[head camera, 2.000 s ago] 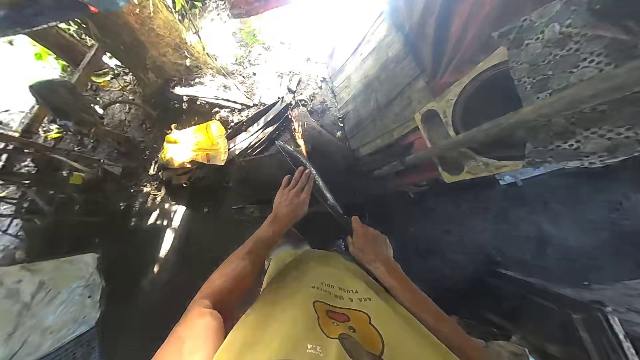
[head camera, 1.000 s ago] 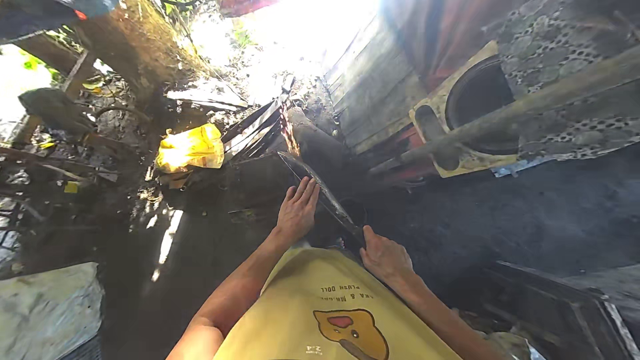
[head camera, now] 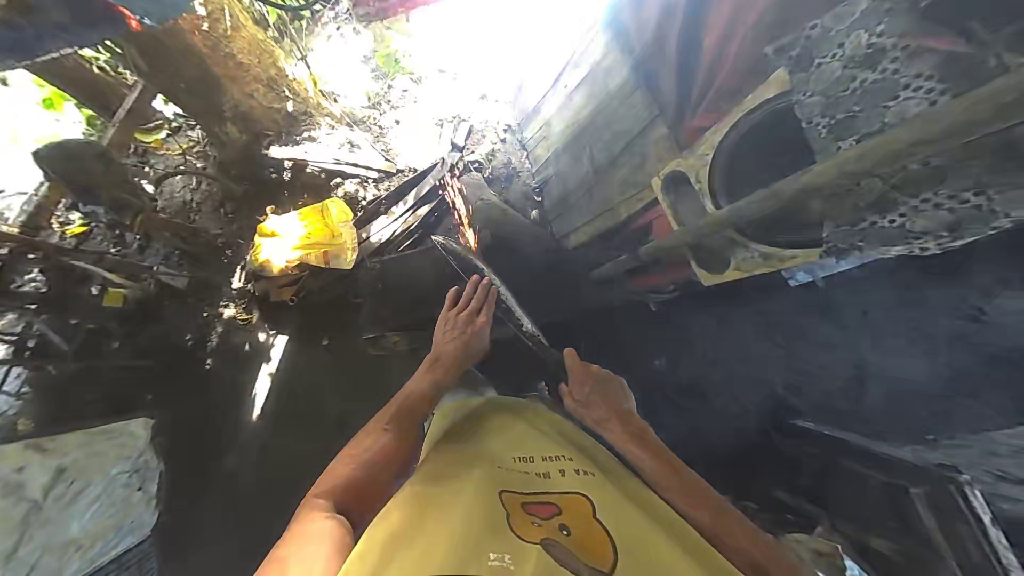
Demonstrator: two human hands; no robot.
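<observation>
A long machete-like blade (head camera: pixel 516 308) slants from upper left down to its dark handle near the middle of the view. My right hand (head camera: pixel 598 392) is closed around that handle. My left hand (head camera: pixel 466 322) lies flat against the blade's middle, fingers extended. Orange sparks (head camera: pixel 458 210) stream away beyond the blade near its tip. What the blade touches below is hidden in shadow, so the source of the sparks cannot be made out.
A bright yellow plastic bag (head camera: pixel 308 236) lies left of the blade. A yellowish board with a round dark opening (head camera: pixel 764 172) and a long pole (head camera: pixel 848 164) are at right. Wooden planks (head camera: pixel 600 136) stand beyond. A pale sheet (head camera: pixel 80 488) is at lower left.
The spark stream beyond the blade looks longer and brighter than in the earlier frames. Both hands keep their places on the blade and handle.
</observation>
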